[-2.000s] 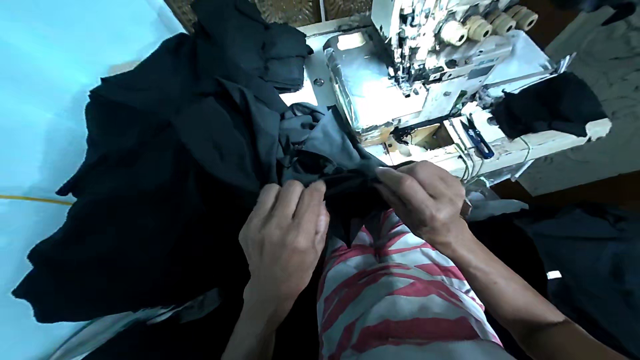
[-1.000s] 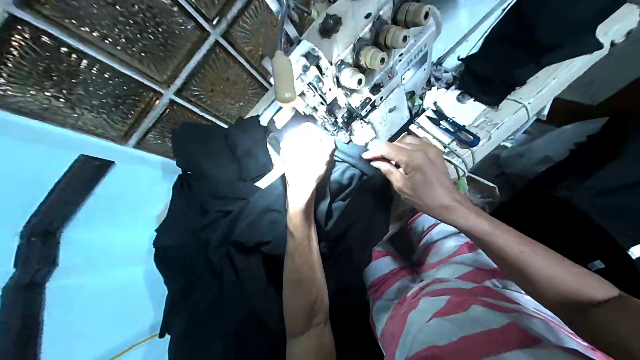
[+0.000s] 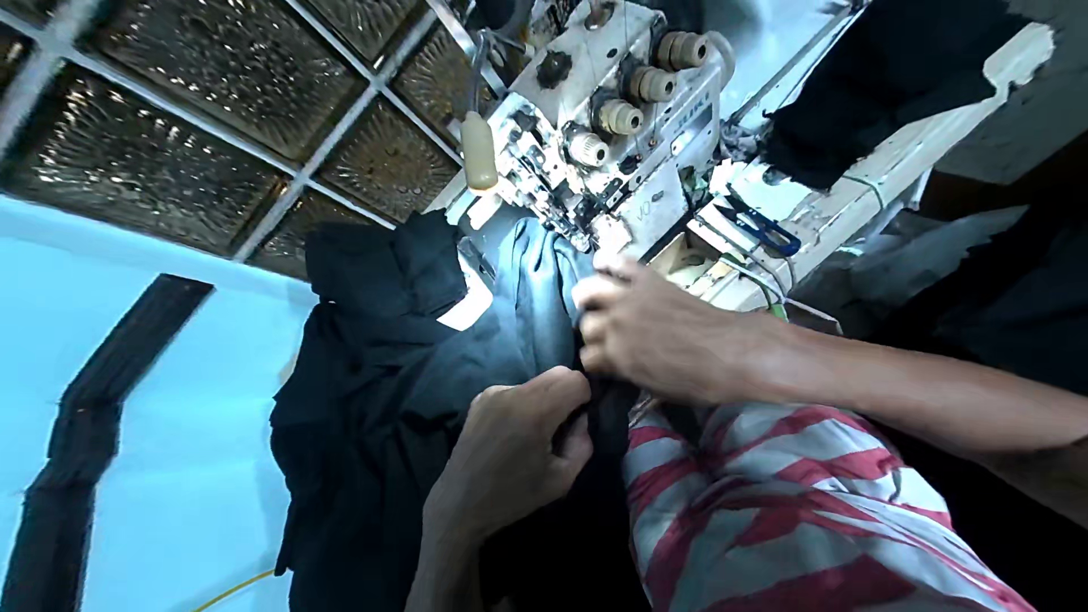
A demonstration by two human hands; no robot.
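Observation:
A dark fabric piece (image 3: 527, 314) runs up to the needle area of an overlock sewing machine (image 3: 612, 102), brightly lit there. My left hand (image 3: 518, 450) pinches the cloth edge between thumb and fingers, lower down and away from the machine. Just below the presser area, my right hand (image 3: 654, 327) grips the right edge of the same cloth; its fingertips are slightly blurred. More dark cloth (image 3: 365, 408) hangs in folds to the left of my hands. How the fabric lies under the presser foot is hidden.
Blue-handled thread snips (image 3: 761, 225) lie on the machine table (image 3: 901, 157) at the right, near looped cords. Black cloth (image 3: 884, 76) lies farther back. A patterned glass-block panel (image 3: 212, 76) and a light-blue wall (image 3: 195, 408) stand at the left.
My left hand has come back from the machine's needle area to the lower cloth edge. My right hand stays by the cloth's right edge. The view has shifted since two seconds ago.

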